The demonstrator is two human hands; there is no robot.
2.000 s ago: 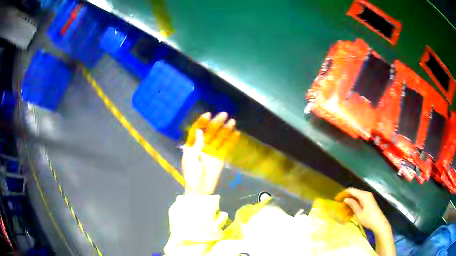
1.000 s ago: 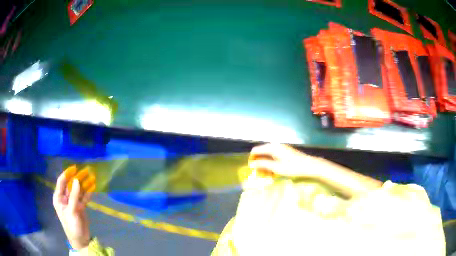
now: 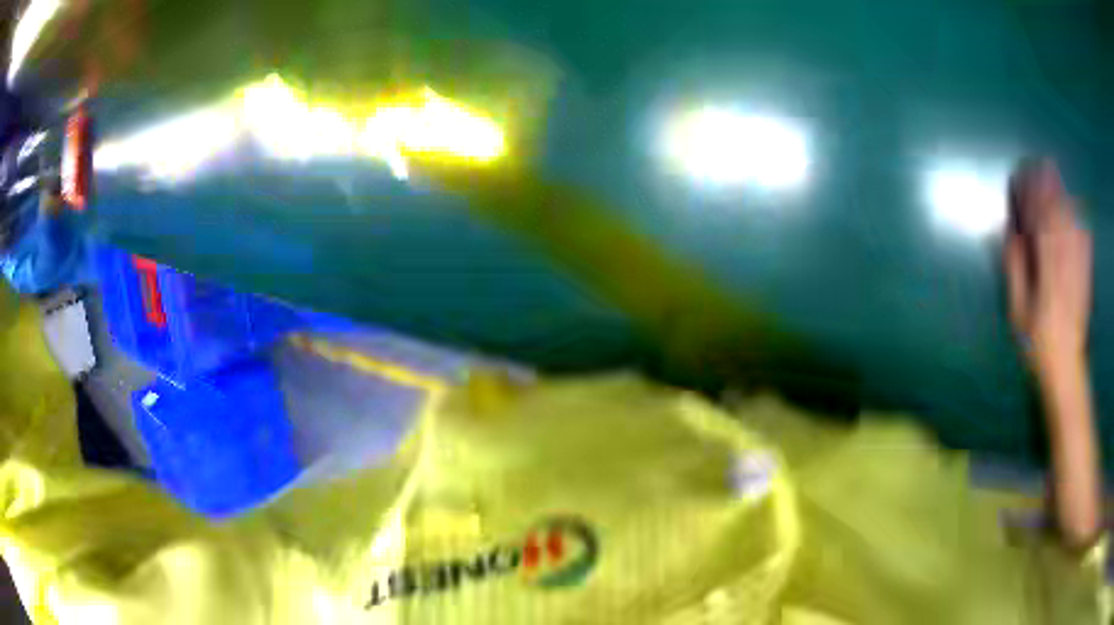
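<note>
A long olive-yellow see-through film strip [image 3: 611, 250] shows as a blurred band across the green surface [image 3: 855, 73], from upper left down towards my smock. Strong glare covers its upper part. My right hand [image 3: 1048, 263] is at the far right over the green surface, fingers pointing away from me and blurred. It is apart from the visible strip, and what it holds, if anything, cannot be made out. My left hand is not identifiable. A brownish-orange blur lies at the top left, too unclear to name.
My yellow smock [image 3: 660, 488] fills the bottom. Blue bins or seats [image 3: 220, 433] stand on the grey floor [image 3: 348, 403] beyond the bench edge at left. A person's blue sleeve [image 3: 47, 254] and a narrow red object [image 3: 76, 156] show at the far left.
The view has turned, and the red bags and boards have left it. My right hand is now at the far right, away from the strip. My left hand is no longer identifiable.
</note>
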